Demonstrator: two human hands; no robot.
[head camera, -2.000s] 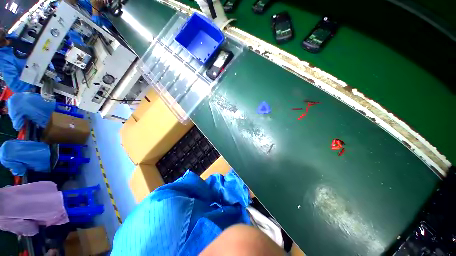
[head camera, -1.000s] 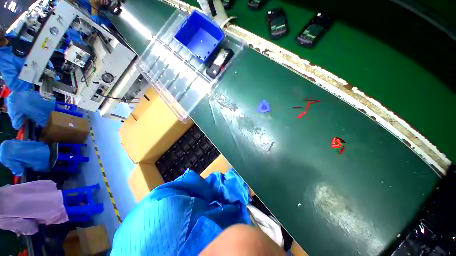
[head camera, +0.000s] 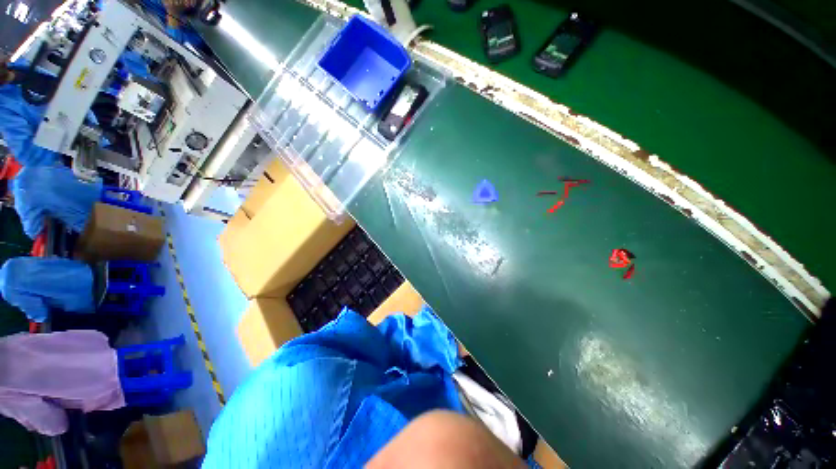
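Two open phone units lie on the green conveyor belt (head camera: 660, 119) near the top, one slim (head camera: 500, 34) and one tilted (head camera: 563, 44), with others cut off above. On the dark-green bench (head camera: 513, 311) lie a small blue triangle (head camera: 485, 191), thin red strips (head camera: 566, 191) and a red curl (head camera: 621, 258). Bare skin (head camera: 445, 444) shows at the bottom edge beside a blue sleeve (head camera: 302, 394); it seems to be part of my left hand or arm, cut off with no fingers showing. My right hand is out of the picture.
A blue bin (head camera: 365, 64) and a dark unit (head camera: 403, 111) sit in a clear tray (head camera: 335, 142) at upper left. Below is an open cardboard box (head camera: 275, 234) holding black trays (head camera: 344, 284). A glossy black tray (head camera: 779, 430) is at lower right. A chipped rail (head camera: 642, 169) edges the belt.
The phone units on the belt have moved left and up toward the top edge. The bench items, the sleeve and the bare skin have stayed about where they were.
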